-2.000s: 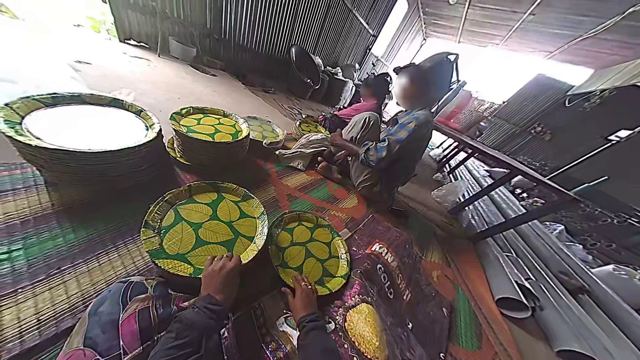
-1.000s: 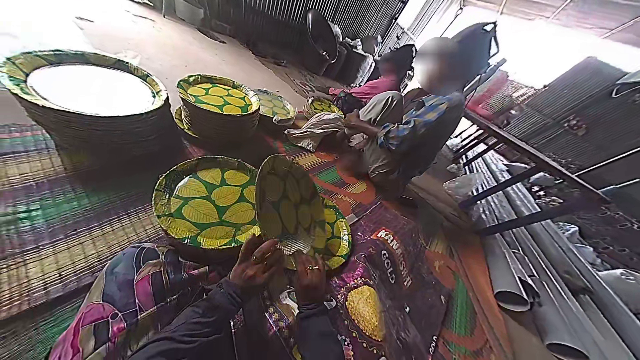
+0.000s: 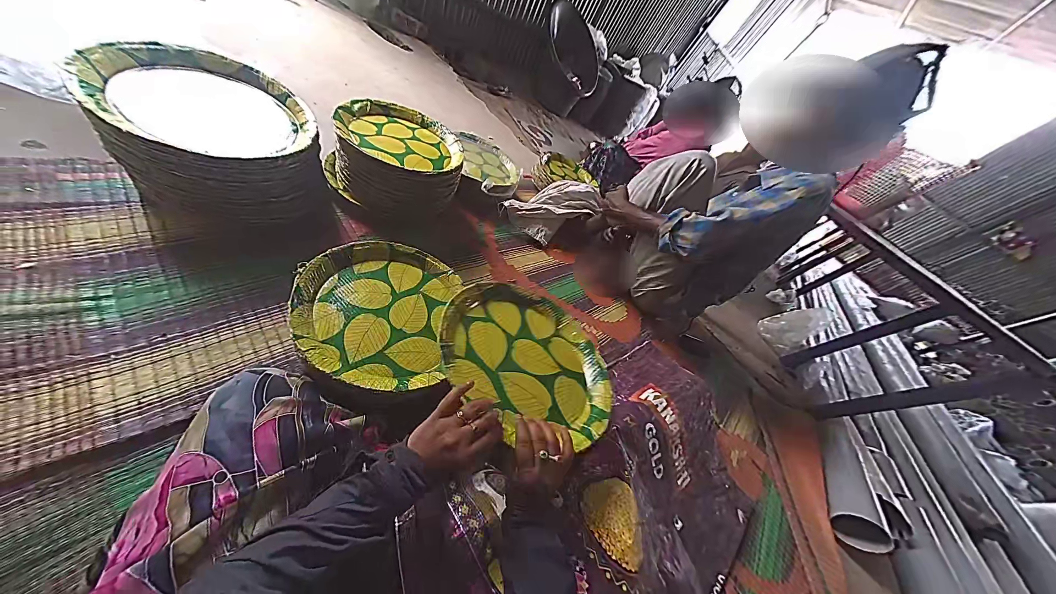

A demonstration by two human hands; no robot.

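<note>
Two green disposable plates with yellow leaf prints lie in front of me. The right-hand plate [image 3: 525,363] overlaps the edge of the left-hand plate stack [image 3: 375,322]. My right hand [image 3: 542,452] has its fingers on the near rim of the right-hand plate; whether it grips the rim cannot be told. Beside it, my left hand [image 3: 456,431] touches or nearly touches the same rim, its index finger pointing over the plate. Its hold is unclear. Both hands wear rings. Whether further plates lie under the right-hand one is hidden.
A tall stack of large plates [image 3: 301,132] stands at the upper left, with a smaller leaf-print stack [image 3: 396,169] beside it. A printed purple sack [image 3: 668,470] lies on the woven mat [image 3: 148,330]. Two people sit farther off. Metal pipes [image 3: 862,516] lie at the right.
One second ago a plate was tilted up between my hands, showing its darker face; now a plate lies with its leaf print up, overlapping the left stack.
</note>
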